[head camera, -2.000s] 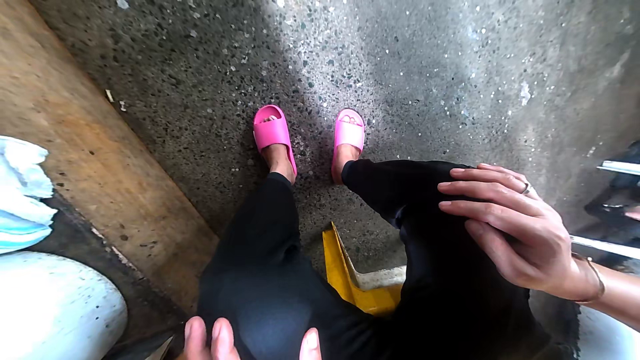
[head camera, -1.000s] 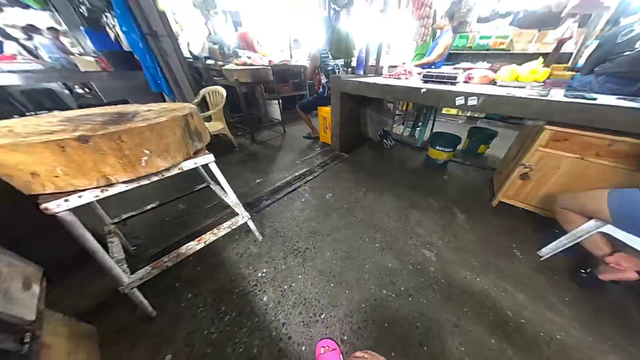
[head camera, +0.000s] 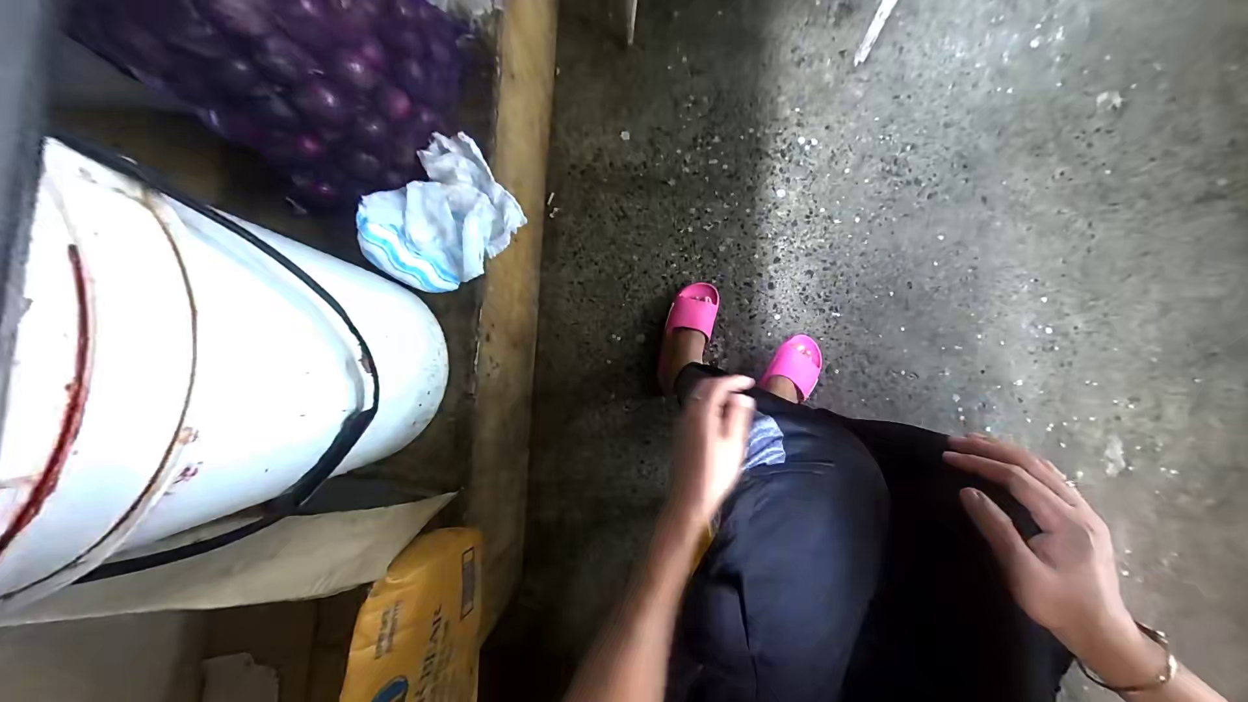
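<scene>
Over the black trousers (head camera: 799, 556), near the left knee, is my left hand (head camera: 717, 444), blurred, its fingers partly curled. A bit of blue-grey patterned cloth (head camera: 765, 442) shows right beside it; whether the hand holds the cloth I cannot tell. My right hand (head camera: 1043, 526) rests on the other thigh with its fingers spread, holding nothing, a thin bracelet on the wrist. Beyond the knees are two feet in pink slide sandals (head camera: 693, 310).
To the left stand a white cylindrical container (head camera: 263, 361) with a black strap, a crumpled light-blue cloth (head camera: 439, 219), a purple mesh sack of red onions (head camera: 331, 88) and a yellow printed sack (head camera: 429, 614). A wooden beam (head camera: 512, 292) edges the speckled concrete floor (head camera: 926, 244).
The view has swung from the market stalls back down to the lap. My left hand, only fingertips at the bottom edge two seconds ago, now reaches over the left knee.
</scene>
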